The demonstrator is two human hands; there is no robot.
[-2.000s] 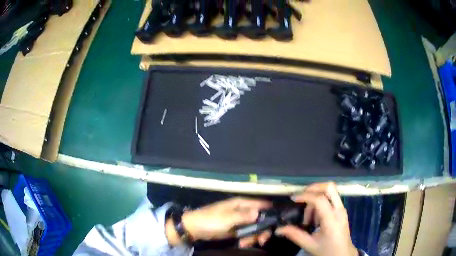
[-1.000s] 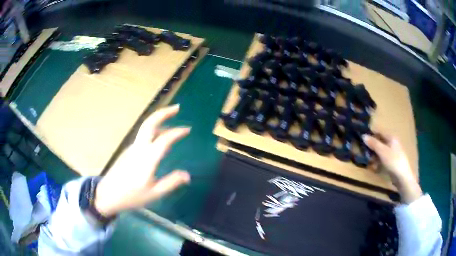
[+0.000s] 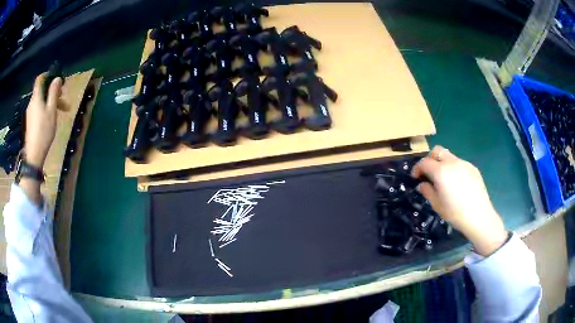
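My left hand [image 3: 41, 117] is at the far left, over the left cardboard sheet, with a black body [image 3: 53, 72] in its fingers, mostly hidden by them. My right hand [image 3: 455, 192] is over the pile of small black fittings [image 3: 403, 217] at the right end of the black tray [image 3: 302, 233]. Its fingertips are bent together at the pile; whether they grip a fitting is hidden. Thin white-silver pins [image 3: 234, 214] lie in a loose heap left of the tray's centre, with a few apart from it.
Behind the tray, a cardboard sheet [image 3: 372, 94] carries rows of black bodies [image 3: 226, 113] on its left part. Another cardboard sheet [image 3: 77, 88] lies at the left with dark parts. A blue bin [image 3: 536, 135] of small dark parts stands at the right. The bench's pale edge [image 3: 328, 296] runs in front.
The view has turned to the right. My left hand has gone from open and empty to holding a black body at the left. My right hand has moved from the rows of bodies to the fittings pile.
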